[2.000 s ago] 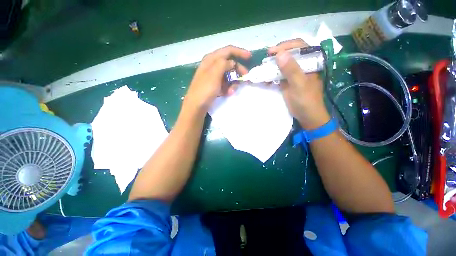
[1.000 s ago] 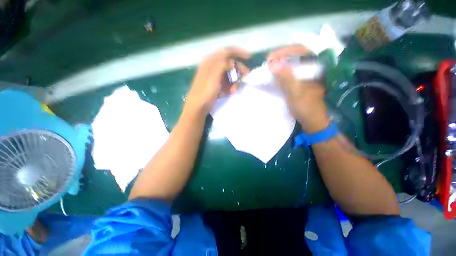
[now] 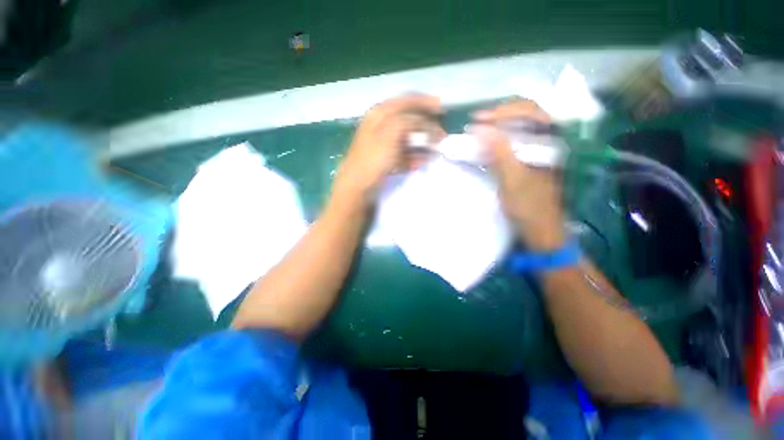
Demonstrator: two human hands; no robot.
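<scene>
My left hand holds a small electronic component between its fingers, above the white paper. My right hand grips the white glue syringe, its narrow end pointing left toward the component. The frame is blurred, so I cannot tell whether the tip touches the part. White paper lies on the green bench under my hands. A blue band is around my right wrist.
A second white paper lies left, beside a light blue fan. A clear hose, a black box with a red light and a red tray are right. A bottle and another component are at the back.
The camera view has shifted, so the bench things sit lower in the picture and the component on the belt appears farther right. My hands keep their hold on the component and syringe.
</scene>
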